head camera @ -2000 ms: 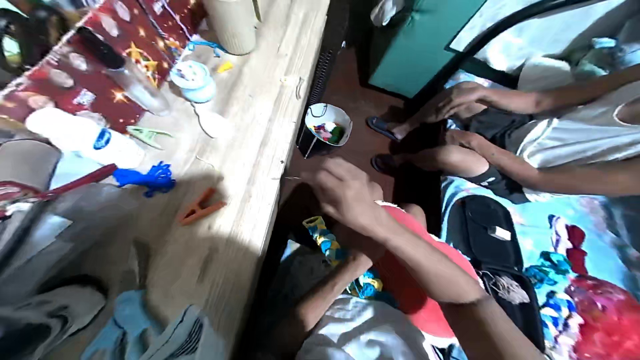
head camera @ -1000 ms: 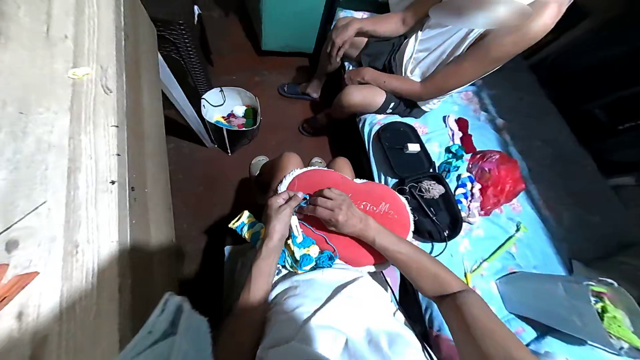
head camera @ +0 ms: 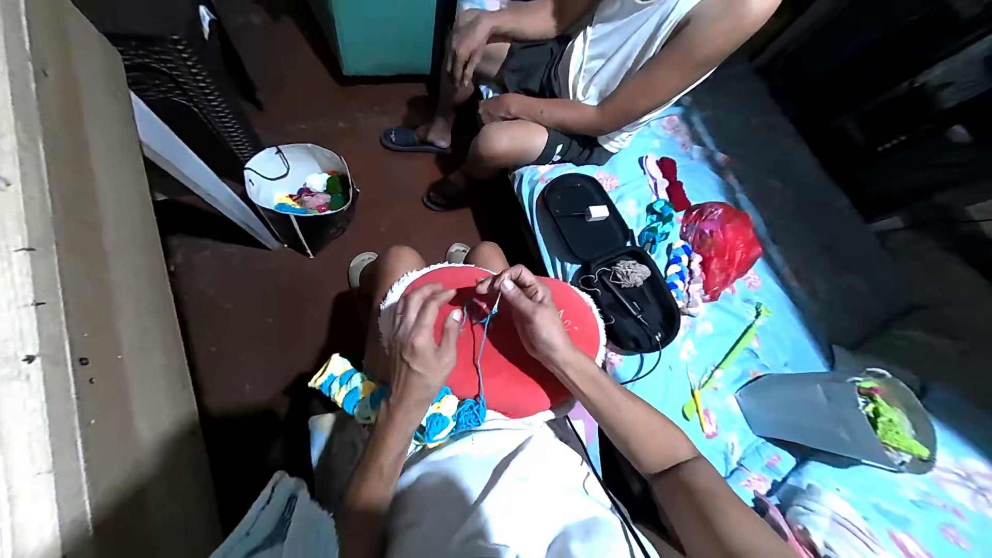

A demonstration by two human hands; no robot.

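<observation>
A red cushion with a white fluffy edge [head camera: 511, 380] lies across my lap. Above it my right hand [head camera: 531, 306] pinches a thin light-coloured tool, perhaps a crochet hook or needle, with blue yarn [head camera: 482, 349] at its lower end. My left hand [head camera: 422, 333] is beside it over the cushion's left part, fingers apart and thumb raised; whether it touches the yarn is unclear. The blue yarn runs down to a blue and pale-yellow braided yarn piece [head camera: 442, 418], which passes under my left forearm.
A wooden table [head camera: 116, 310] runs along the left. A bucket of yarn [head camera: 298, 182] stands on the floor. To the right, a bed [head camera: 783, 333] holds an open black case [head camera: 635, 302], a red plastic bag [head camera: 721, 244] and a grey container [head camera: 821, 415]. Another person [head camera: 604, 85] sits beyond.
The view has swung right, away from the tabletop. Since one second ago, my hands have moved apart, and the thin tool in my right hand has come into sight.
</observation>
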